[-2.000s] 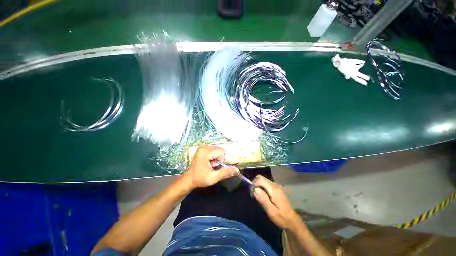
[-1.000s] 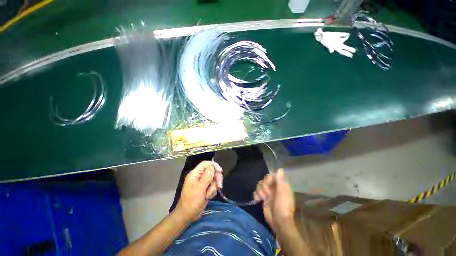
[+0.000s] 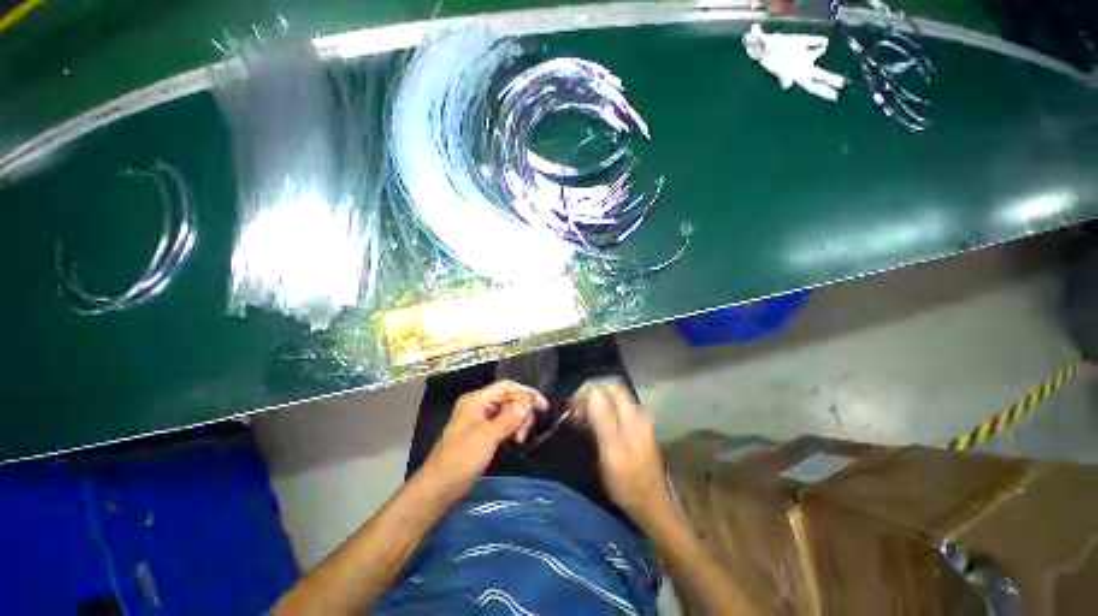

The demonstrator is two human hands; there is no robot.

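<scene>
My left hand is bare, over my lap in front of the table edge, its fingers pinched on a thin wire. My right hand is blurred, just to the right. The thin dark, shiny wire runs between the two hands; its ends cannot be made out. On the table, a coil of dark silvery-purple wires touches a pale curved bundle of clear tubing. A nearly straight clear bundle lies to their left. A few thin arcs lie at far left.
A yellow pad under crinkled film lies at the edge of the green table. White gloves and dark wire loops lie upper right. Brown cartons stand on the floor at right, blue bins at lower left.
My hands have come closer together, and the wide loop of wire between them is now small. The table has shifted up and left in the picture.
</scene>
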